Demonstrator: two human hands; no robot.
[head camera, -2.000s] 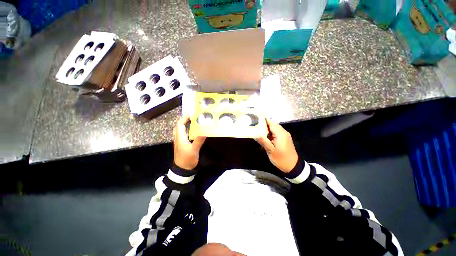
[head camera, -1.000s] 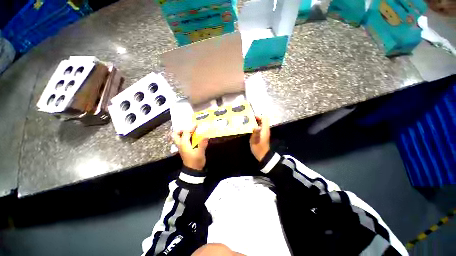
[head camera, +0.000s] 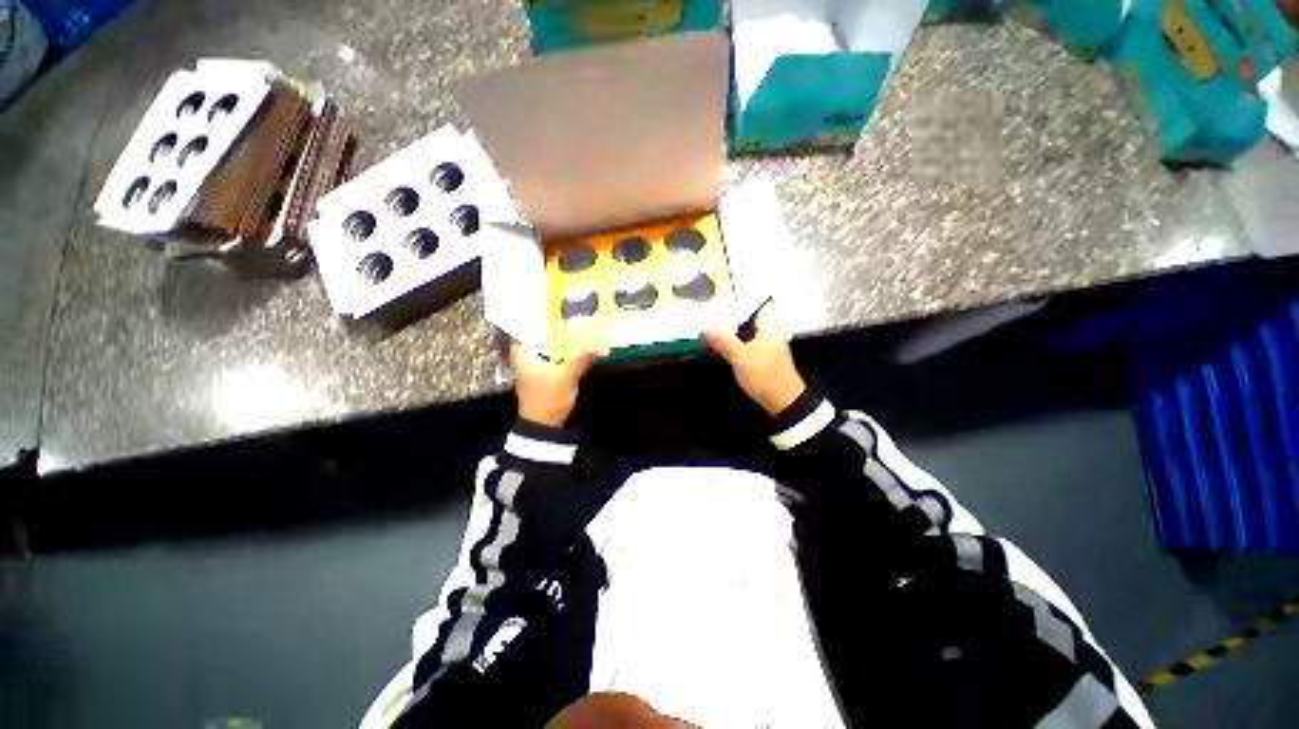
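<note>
The yellow-orange insert tray (head camera: 606, 275) lies inside the open gift box (head camera: 658, 349) at the bench edge, its six round holes facing up. The box lid (head camera: 606, 135) stands up behind it, and white side flaps stick out left and right. My left hand (head camera: 549, 378) is at the near left corner of the box, fingers on its edge. My right hand (head camera: 762, 362) is at the near right corner, fingers on the edge. The fingertips partly cover the tray's near edge. The near insert stack (head camera: 385, 285), white with six holes, lies just left of the box.
The far insert stack (head camera: 214, 157) leans further left. Teal boxes stand behind the lid, including an open one (head camera: 809, 103) and a printed one (head camera: 1197, 86) at the back right. A blue crate (head camera: 1228, 434) is on the floor at right. The speckled countertop (head camera: 969, 214) ends in front of me.
The insert tray has gone from tilted and raised near the front to lying down inside the box. My hands have moved to the box's near corners. The camera view has shifted.
</note>
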